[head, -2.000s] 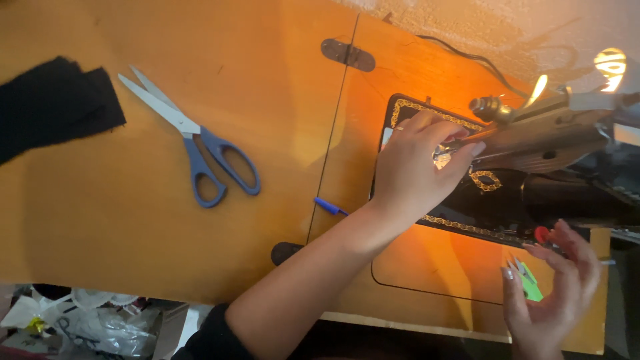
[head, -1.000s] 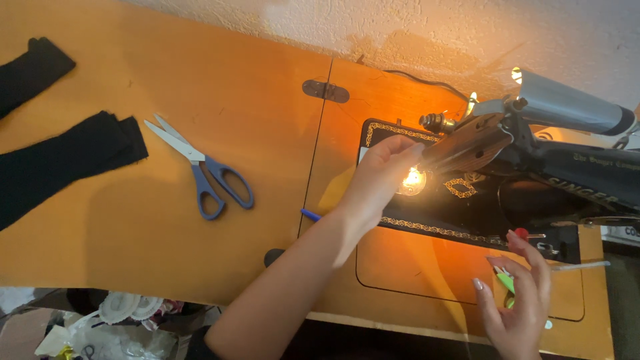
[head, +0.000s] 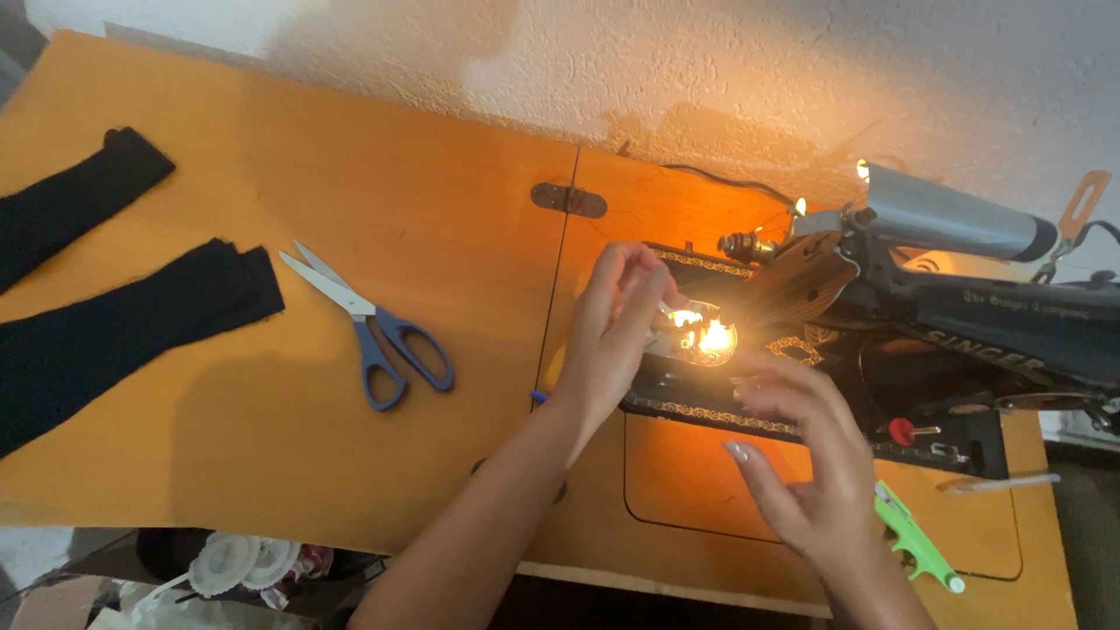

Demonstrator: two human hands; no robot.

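Observation:
A black Singer sewing machine [head: 962, 324] with gold decoration lies at the right, its lamp lighting the metal plate [head: 704, 337] by the needle area. Beside that plate, at its left, is my left hand [head: 617, 324], fingers bent close together; whether it holds anything small cannot be told. My right hand [head: 809, 446] is over the front edge of the machine bed, fingers apart and nothing seen in them. Scissors with blue handles [head: 376, 332] lie partly spread on the wooden table [head: 367, 464]. Folded black fabric pieces [head: 131, 324] are at the left.
Near my right wrist lies a green plastic tool [head: 919, 538]. A red-headed item [head: 901, 430] rests on the machine bed. A metal hinge [head: 569, 199] spans the table seam. The textured wall [head: 525, 70] runs behind, and below the front edge are white lace-like pieces [head: 225, 564].
My right hand has moved from beside the green tool to the front of the lit needle area. My left hand stays near the needle area. The view has shifted, showing more fabric at left.

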